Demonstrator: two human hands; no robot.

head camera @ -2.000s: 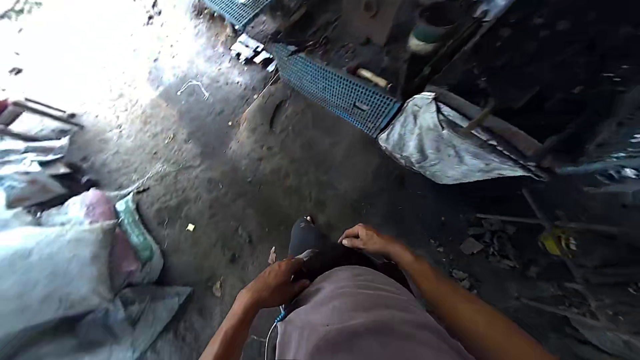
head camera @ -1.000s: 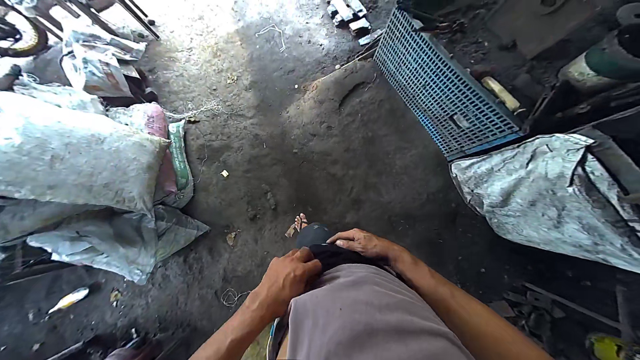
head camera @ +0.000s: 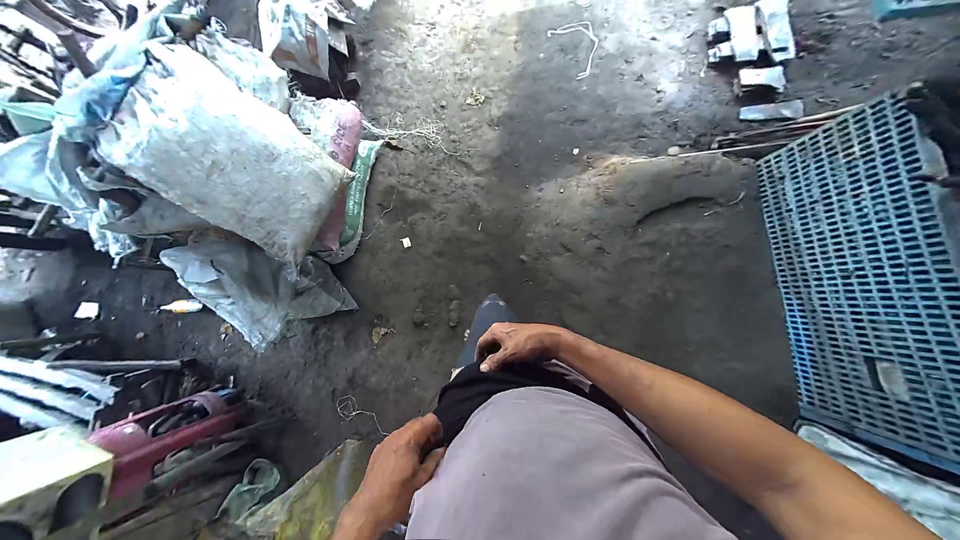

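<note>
At the bottom centre, my left hand (head camera: 397, 469) grips the edge of a black cloth (head camera: 480, 394) at my waist, its thumb beside the grey shirt (head camera: 562, 472). My right hand (head camera: 525, 345) pinches the same black cloth farther up, above the front of the shirt, with its fingers curled. The cloth lies bunched between both hands. Whether it is a garment's waistband or a separate cloth, I cannot tell. Part of a dark trouser leg (head camera: 491, 307) shows beyond my right hand.
Stuffed woven sacks (head camera: 232, 150) lie at the left on the dirt floor (head camera: 600, 262). A blue plastic crate (head camera: 862, 285) stands at the right. A pink plastic object (head camera: 165, 431) and a yellowish block with holes (head camera: 52, 480) are at the lower left. Wire (head camera: 360, 412) lies near my left hand.
The view has turned and shifted clearly, with the crate and sacks now placed differently in it. Both hands remain at the waist on the black cloth.
</note>
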